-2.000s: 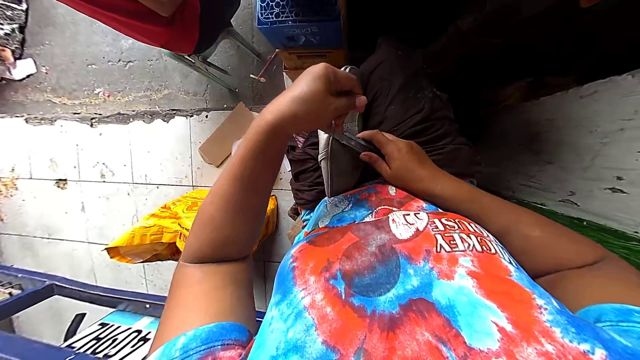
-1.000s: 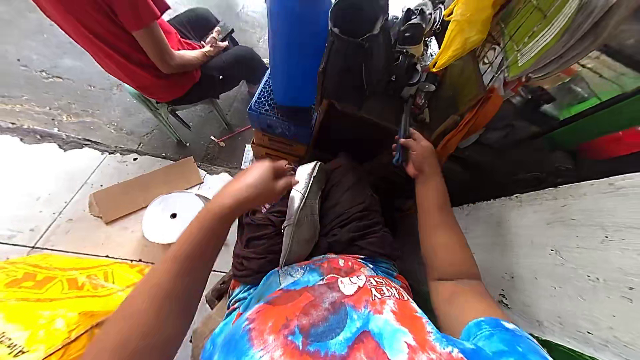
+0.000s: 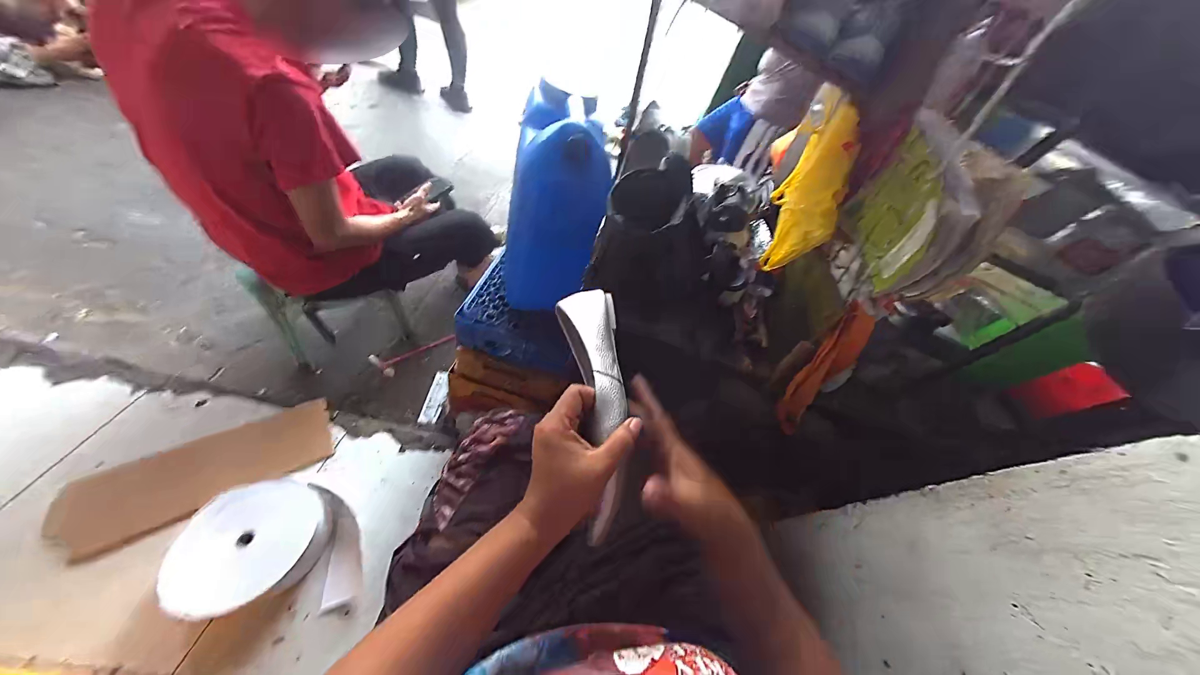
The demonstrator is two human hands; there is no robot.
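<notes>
A light grey shoe (image 3: 600, 361) with a textured upper stands on edge over my lap, its heel end pointing away from me. My left hand (image 3: 574, 459) grips it around the middle, thumb on the near side. Close by on the shoe's right, my right hand (image 3: 677, 459) has its fingers extended and somewhat blurred; nothing shows in it. Whether its fingertips touch the shoe I cannot tell. Dark trousers cover my legs beneath both hands.
Left of me lie a white roll (image 3: 246, 548) and a cardboard strip (image 3: 192, 473). A seated person in red (image 3: 272, 178) is beyond. Ahead, a blue jug (image 3: 558, 216) stands on a blue crate (image 3: 511, 323). At right are hanging bags (image 3: 814, 178) and a concrete ledge (image 3: 1012, 562).
My right hand has come back from the dark rack at the right to beside the shoe; the dark tool it held is gone from it. My left hand now grips the shoe. The view has tilted up.
</notes>
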